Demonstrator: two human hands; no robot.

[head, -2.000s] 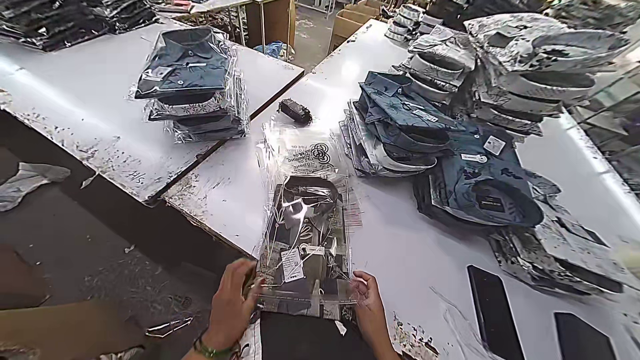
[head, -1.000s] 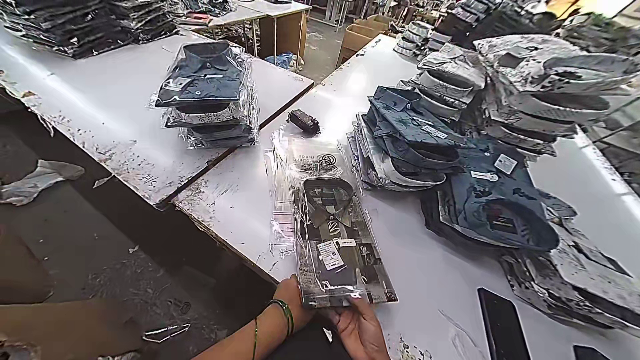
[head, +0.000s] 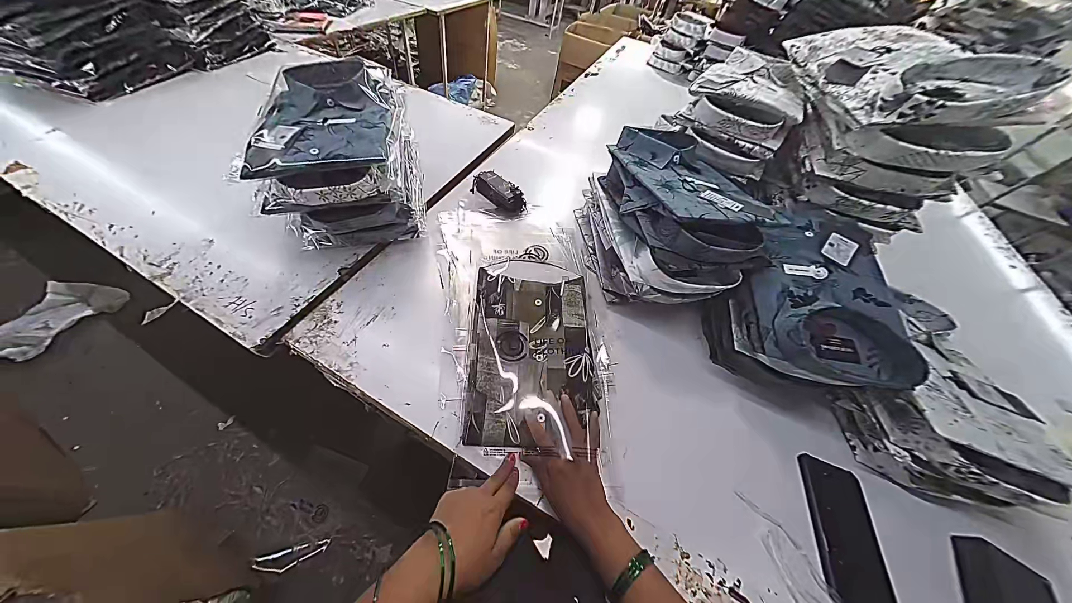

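A folded patterned shirt (head: 532, 352) in a clear printed plastic bag lies flat on the white table's near edge. My right hand (head: 569, 469) reaches to the bag's near end, its spread fingers seen through the clear plastic. My left hand (head: 481, 519) is beside it, fingertips at the bag's near edge, and holds nothing that I can make out. Beyond the bagged shirt lies a small black object (head: 499, 193). More flat clear bags (head: 456, 243) lie under and around the shirt.
Bagged shirts (head: 335, 142) are stacked at the left. Blue folded shirts (head: 670, 209) and white patterned shirts (head: 938, 117) stand in piles at the right. Two dark flat objects, one a long slab (head: 846, 528), lie near front right. A gap separates the table (head: 352, 360) sections.
The shirt's loose label, visible before, no longer shows, and its bag now lies flat. My right hand has moved from gripping the near edge to lying spread at the bag's near end.
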